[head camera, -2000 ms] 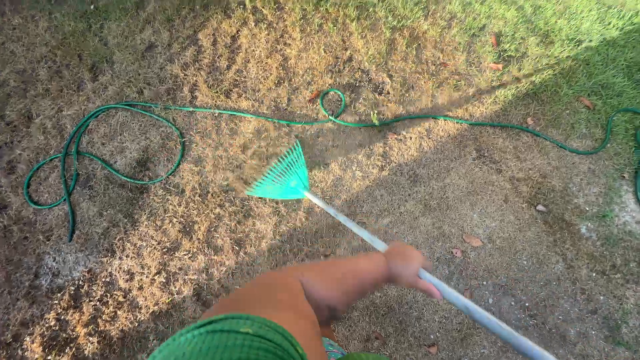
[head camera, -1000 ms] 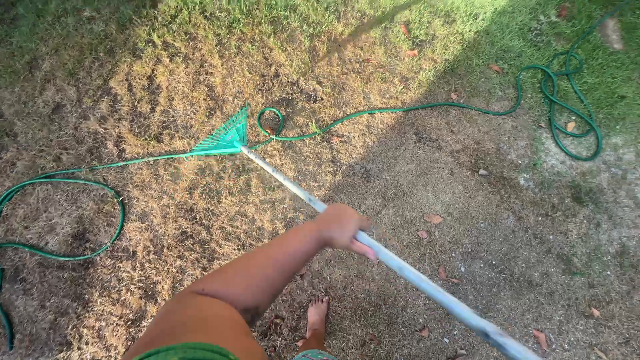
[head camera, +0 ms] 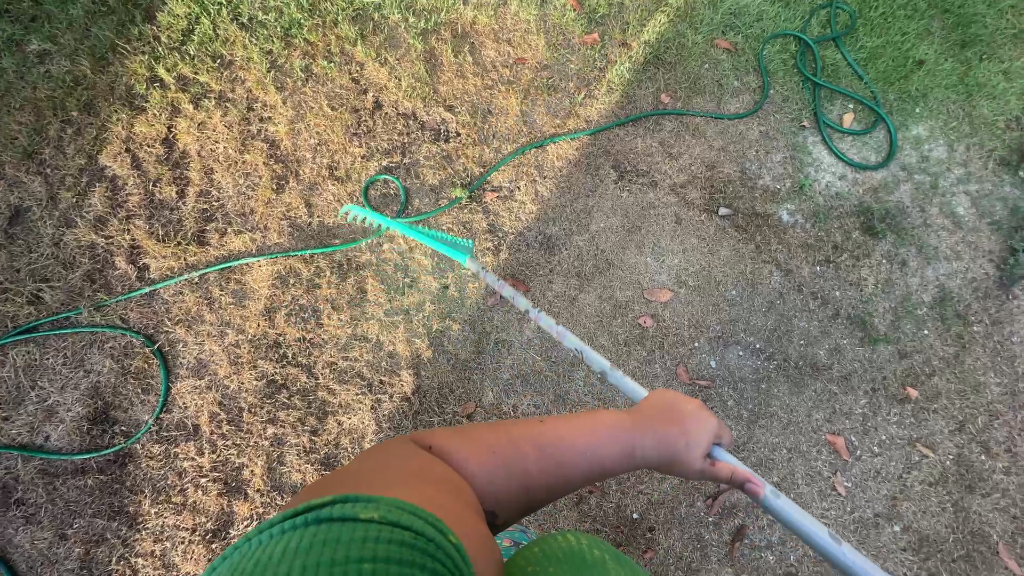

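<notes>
My left hand (head camera: 684, 438) is closed around the pale, worn pole (head camera: 560, 332) of a leaf rake, reaching across from the lower left in a green sleeve. The pole runs diagonally from the lower right up to the green plastic rake head (head camera: 424, 238), left of centre. The head is turned nearly edge-on, its tines over or against a green garden hose (head camera: 616, 122) near a small loop. Whether the tines touch the hose or the ground, I cannot tell. My right hand is out of view.
Dry, browned grass (head camera: 280, 336) covers the ground, greener along the top. The hose lies in loops at the left and upper right. Several brown fallen leaves (head camera: 658, 295) and a small pale stone (head camera: 725, 211) lie right of the rake head.
The rake head has turned from a spread fan to nearly edge-on, and now sits just below the small hose loop; a second ago it was left of it. The left hand still grips the pole.
</notes>
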